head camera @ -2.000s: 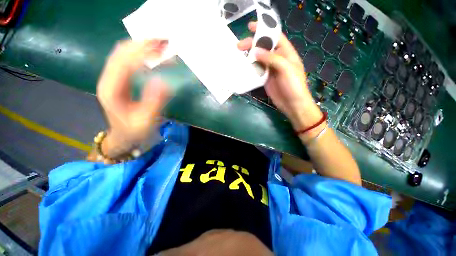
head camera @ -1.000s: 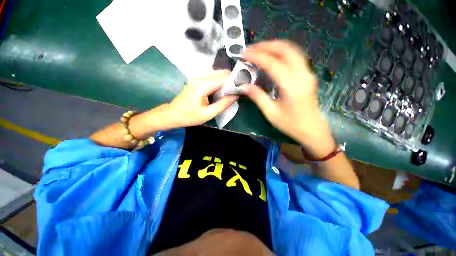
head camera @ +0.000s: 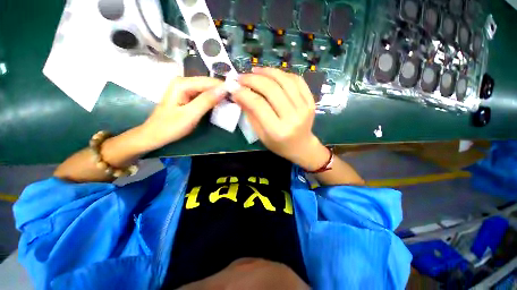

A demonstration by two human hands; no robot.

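My left hand and my right hand meet at mid-bench, fingertips together on a white liner strip. The strip carries a row of dark round pads and runs up and left from my fingers. Pale liner ends hang below my fingertips. The sticker roll with dark discs lies at upper left on white sheets. Whether a loose pad is between my fingertips is hidden.
A clear tray of dark modules lies behind my hands. A second tray at right holds modules with lighter discs. Two small black objects sit at the bench edge. Blue items are at lower right.
The view has turned, so trays and sheets sit further left. My hands have come together on the strip; the disc seen on the piece between them is no longer visible.
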